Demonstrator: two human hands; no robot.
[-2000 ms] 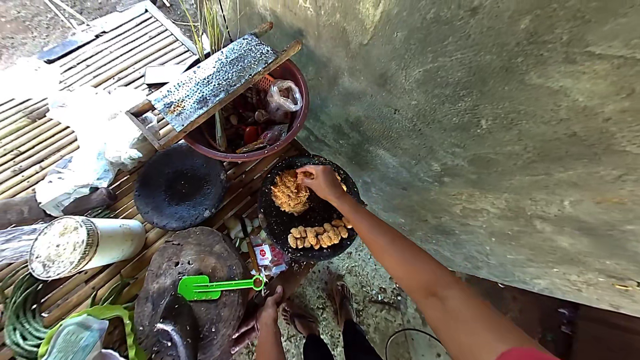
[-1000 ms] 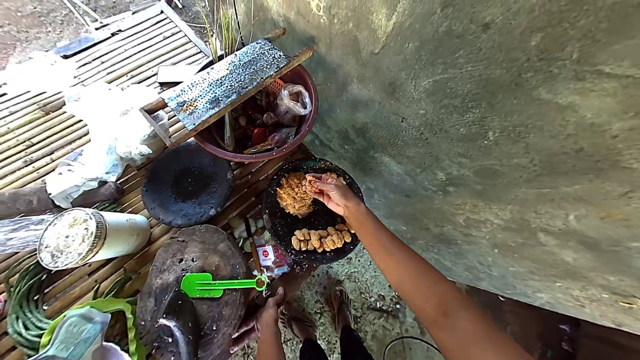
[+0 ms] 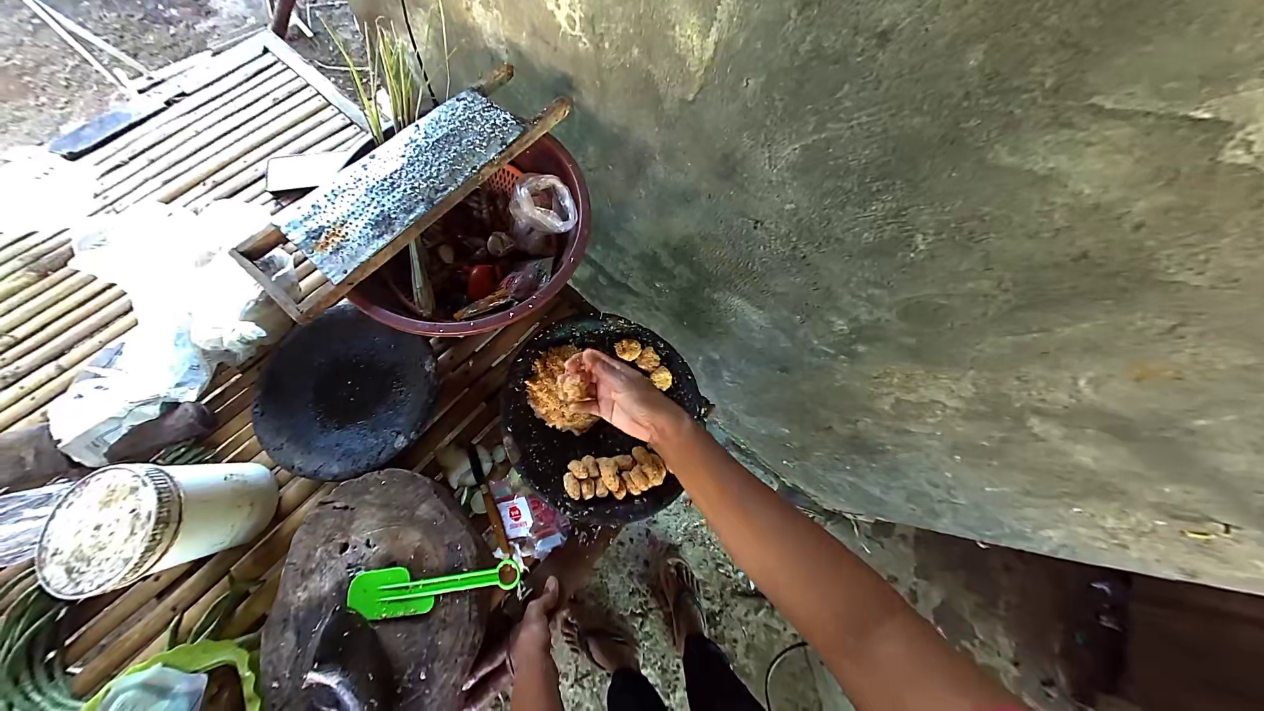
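Note:
A round black stone mortar plate [image 3: 538,456] bears a heap of orange-brown shredded mixture [image 3: 553,395], a row of small shaped pieces [image 3: 614,474] near its lower edge and several round pieces [image 3: 647,360] at its upper right. My right hand [image 3: 622,393] is over the heap, its fingers curled around a lump of the mixture. Low in the view, my left hand [image 3: 533,632] is beside the wooden chopping block [image 3: 395,523], with nothing seen in it. On that block lies a green plastic toy shovel [image 3: 395,592], close to the left hand's fingertips.
A metal grater in a wooden frame [image 3: 395,188] rests across a maroon basin [image 3: 583,227]. On the bamboo platform [image 3: 227,128] are a second black stone plate [image 3: 346,395], a white plastic container [image 3: 222,504], plastic bags and a small red-and-white packet [image 3: 518,515]. A concrete wall [image 3: 889,247] rises at the right.
My right hand has lifted slightly from the heap since the earliest frame, and its fingers now curl around a lump. The left hand stays low by the block.

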